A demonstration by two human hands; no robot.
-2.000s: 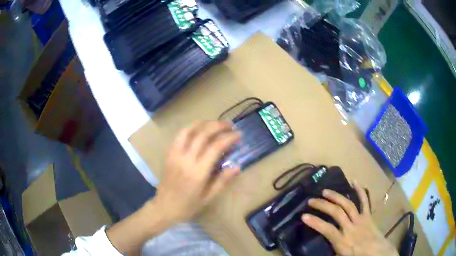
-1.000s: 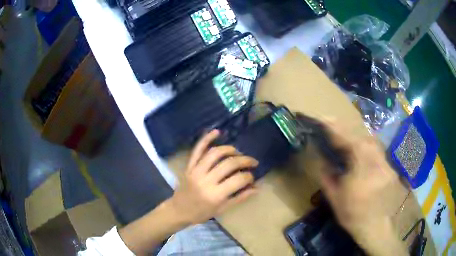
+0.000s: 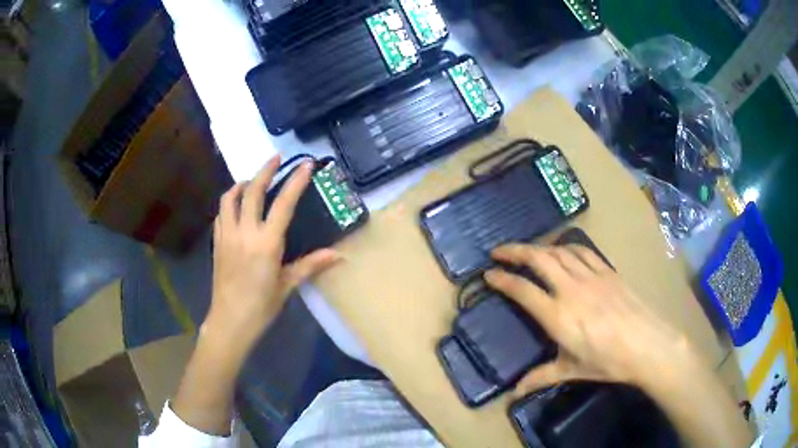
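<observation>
My left hand (image 3: pixel 254 236) grips a black housing with a green circuit board (image 3: pixel 337 194) across its end, at the left edge of the cardboard work mat (image 3: pixel 367 297). A second housing with a board (image 3: pixel 490 214) lies on the mat's middle, a thin black lanyard looped at its upper corner. My right hand (image 3: pixel 569 306) is over black shells (image 3: pixel 499 337) just below it, fingertips at that housing's lower edge; its palm hides part of them, and I cannot tell if it grips one. Another black shell (image 3: pixel 586 416) lies at the bottom edge.
Overlapping housings with green boards (image 3: pixel 411 122) lie at the upper left, more black units (image 3: pixel 525 31) at the top. A clear plastic bag of parts (image 3: pixel 661 131) and a blue screw tray (image 3: pixel 744 276) are at right. Open cartons (image 3: pixel 149 166) stand on the floor at left.
My left hand has moved left and up with a board-bearing housing. My right hand has moved down and left over the black shells. The housing on the mat's middle is now uncovered.
</observation>
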